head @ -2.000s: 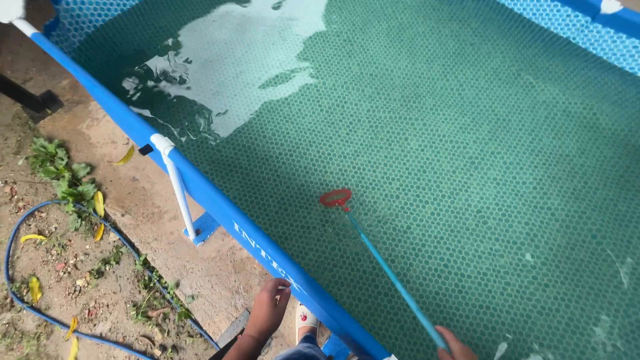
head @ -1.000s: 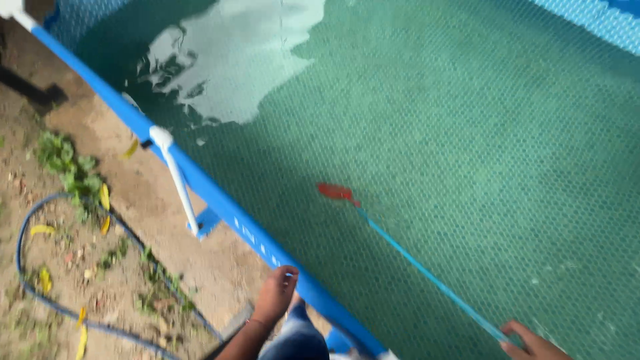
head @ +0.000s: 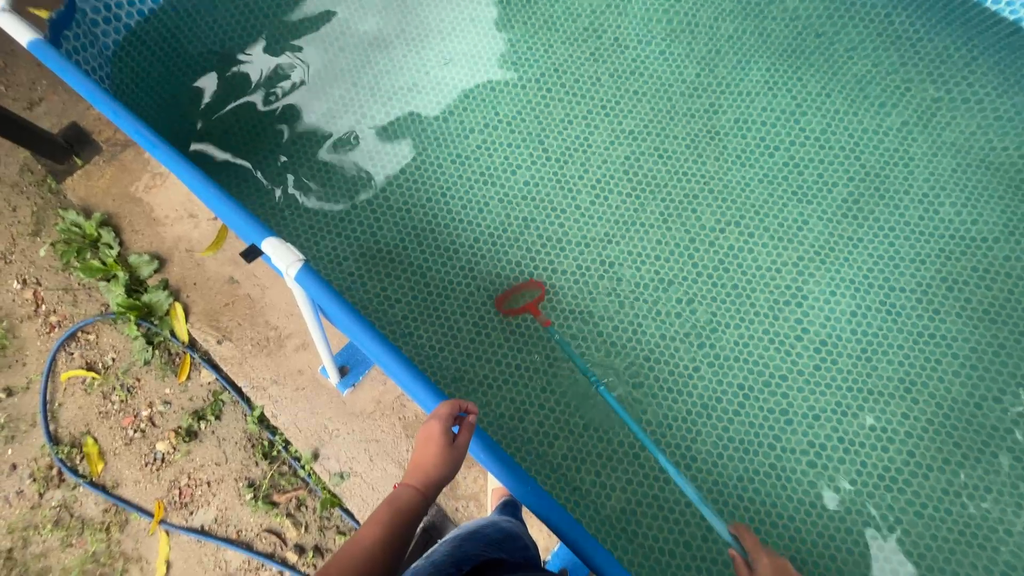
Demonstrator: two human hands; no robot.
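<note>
My right hand [head: 758, 552] grips the end of a light-blue pole [head: 656, 452] at the lower right. At the pole's far end a red oval net head [head: 522, 298] lies under the water of a blue-framed pool [head: 384, 348], over its honeycomb-patterned floor. My left hand [head: 445, 440] is at the pool's blue top rail, with its fingers curled; whether it touches the rail or holds something small cannot be told.
Left of the pool, a white leg [head: 314, 324] stands on a blue foot plate. A blue hose [head: 50, 416] loops over bare soil by a leafy weed [head: 100, 252] and fallen yellow leaves. A dark post [head: 36, 136] is at the upper left.
My right hand swung right with the pole, then came back left. The net head stays near the same part of the pool. My left hand remains by the rail.
</note>
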